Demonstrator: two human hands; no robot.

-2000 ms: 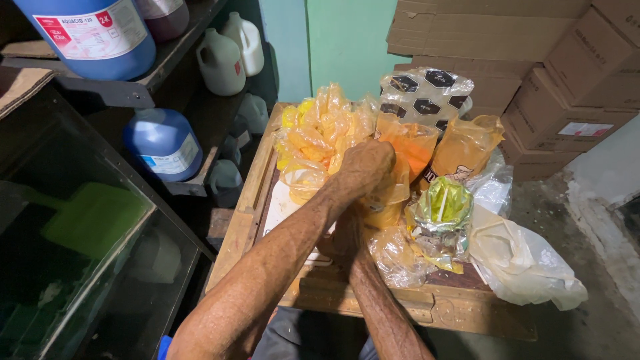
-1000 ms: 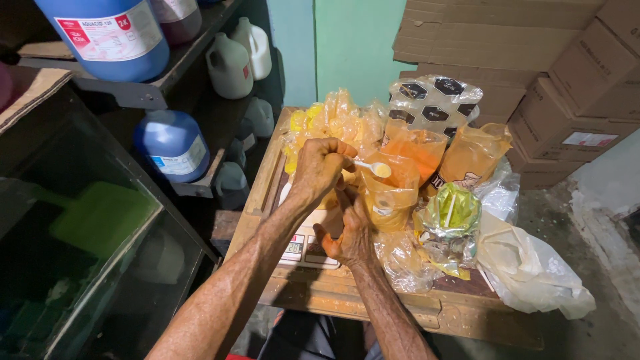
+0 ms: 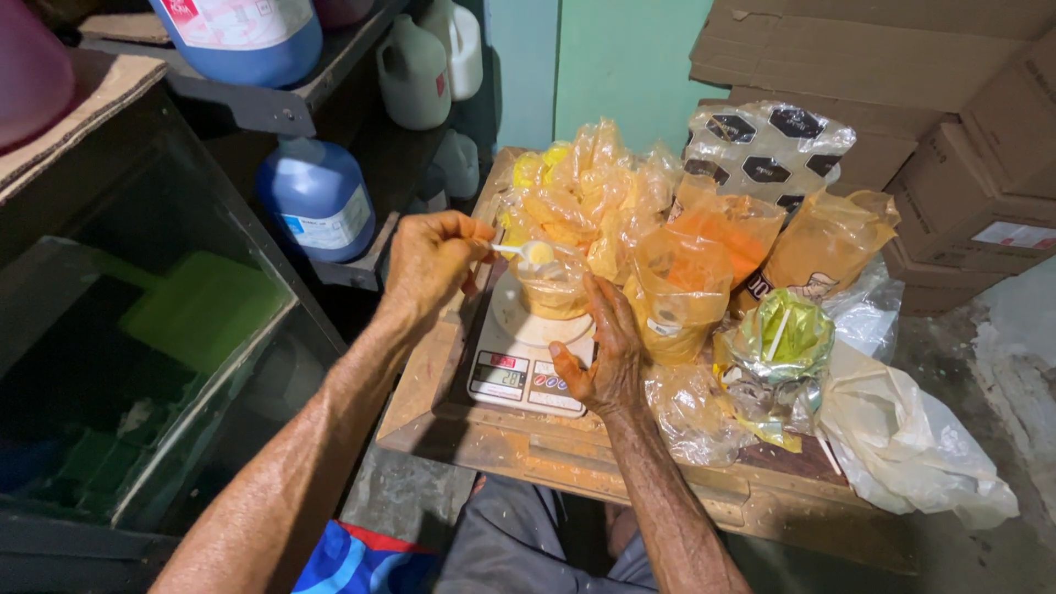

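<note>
My left hand [image 3: 433, 260] pinches the handle of a small white plastic spoon [image 3: 536, 251] heaped with pale yellow powder. The spoon is over a small open plastic bag [image 3: 554, 289] of yellowish powder, which stands on the round plate of a white digital kitchen scale [image 3: 528, 363]. My right hand [image 3: 609, 351] is spread beside the bag and the scale, its fingertips at the bag's right side. Just right of it stands an open bag [image 3: 678, 289] of yellow-orange contents, with a bag of bright orange powder [image 3: 726, 235] behind. Filled, knotted bags [image 3: 586, 198] lie behind the scale.
The wooden table [image 3: 561, 462] also holds a green and silver foil pouch [image 3: 780, 338], a brown printed bag [image 3: 829, 239] and a crumpled white bag [image 3: 899, 429]. Cardboard boxes [image 3: 973, 198] are stacked at the right. At the left, a blue jug [image 3: 318, 198] stands on shelving beside a glass cabinet [image 3: 157, 330].
Two seconds ago my hands were together at the yellow-orange bag. The left hand has moved left with the loaded spoon to the small bag on the scale, and the right hand is beside it.
</note>
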